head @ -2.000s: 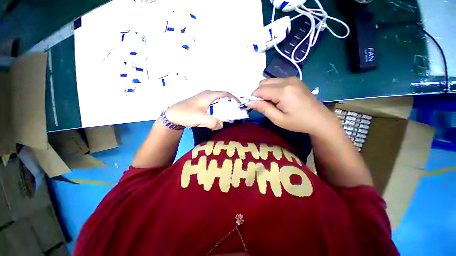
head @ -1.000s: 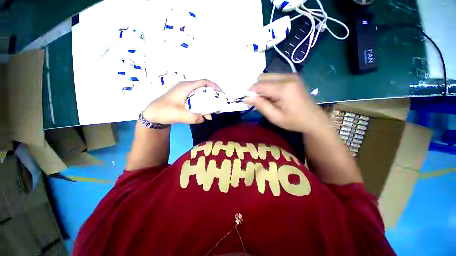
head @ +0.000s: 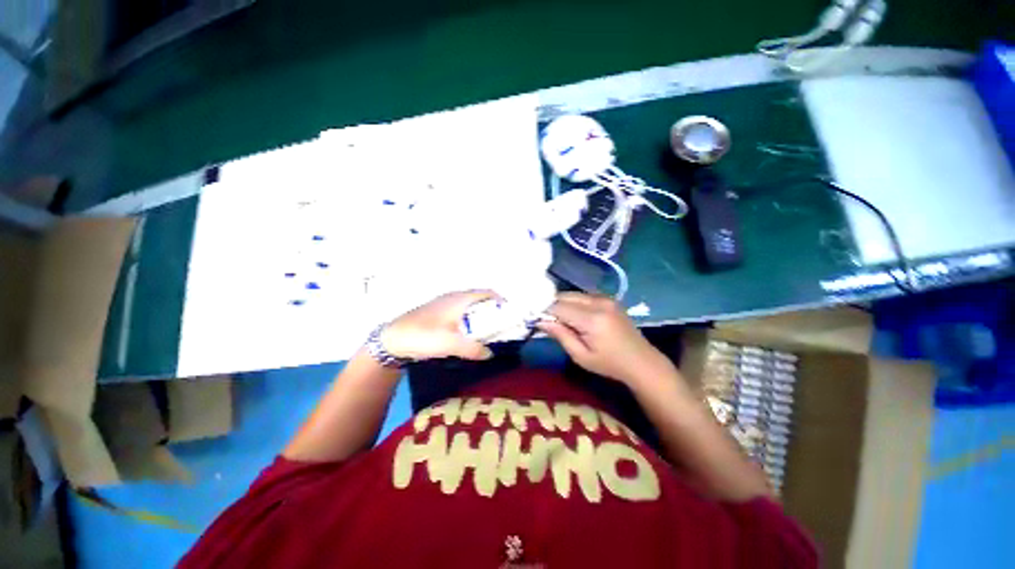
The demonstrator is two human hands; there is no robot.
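My left hand (head: 437, 328) holds a white corded unit (head: 498, 321) with blue marks at the front edge of the white work sheet (head: 367, 300). My right hand (head: 595, 333) is just right of it, its fingertips pinched at the unit's right end on something small and thin. That small thing is mostly hidden by the fingers, and I cannot tell exactly what it is. Several small white parts with blue tabs (head: 318, 265) lie scattered on the left half of the sheet.
A round white unit (head: 578, 147) with coiled cord lies by a dark power strip (head: 594, 222). A black box (head: 716, 228) with a round metal piece (head: 700, 138) stands right. An open carton (head: 840, 445) is below right, a blue bin (head: 946, 345) far right. White corded units (head: 851, 22) lie on the belt.
The view has tilted up, showing the belt and more of the bench. My left hand has brought the white unit back toward the right, and both hands remain close together at it.
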